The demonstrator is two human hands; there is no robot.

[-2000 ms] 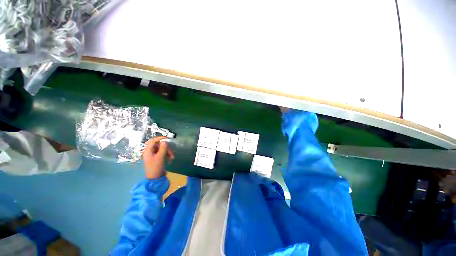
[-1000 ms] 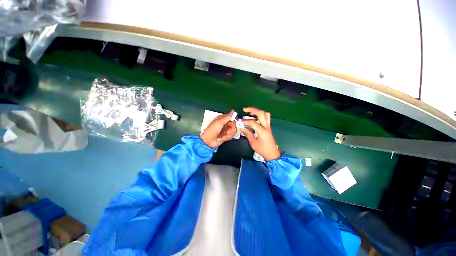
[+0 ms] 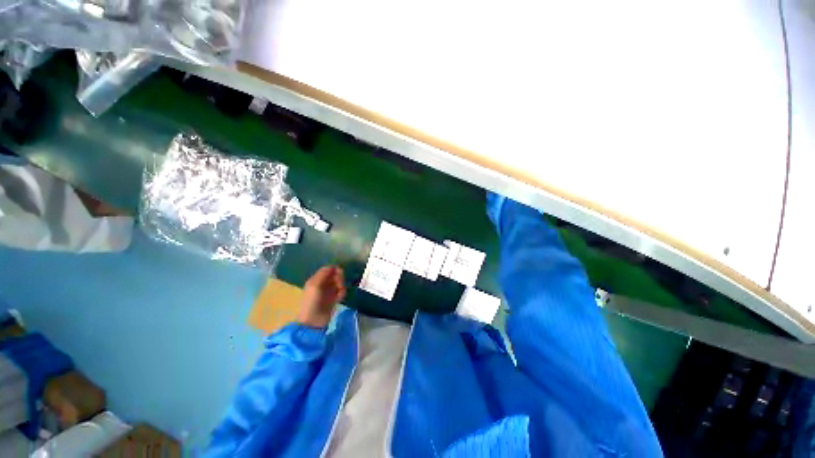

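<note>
Several flat white leaflets [image 3: 382, 277] lie together on the green bench [image 3: 348, 188] in front of me, with one lower at the right, beside my right sleeve. My left hand [image 3: 323, 295] is at the bench's near edge, left of the leaflets. Its fingers are curled, and whether it holds anything is hidden. My right arm reaches forward and my right hand is hidden under the shelf edge. A shiny clear bag [image 3: 210, 201] lies left of the leaflets, with small white accessories [image 3: 308, 216] sticking out of its right end.
A white overhead shelf [image 3: 536, 89] with a tan edge spans the far side. Clear bags of cables [image 3: 116, 27] hang over its left end. Black boxes [image 3: 290, 128] sit beneath it. A metal bar [image 3: 706, 329] is at right. Brown cardboard [image 3: 276, 306] and a white sack [image 3: 54, 210] are at left.
One second ago both hands were together over the leaflets. My left hand has drawn back left to the bench edge. My right arm has stretched forward under the shelf.
</note>
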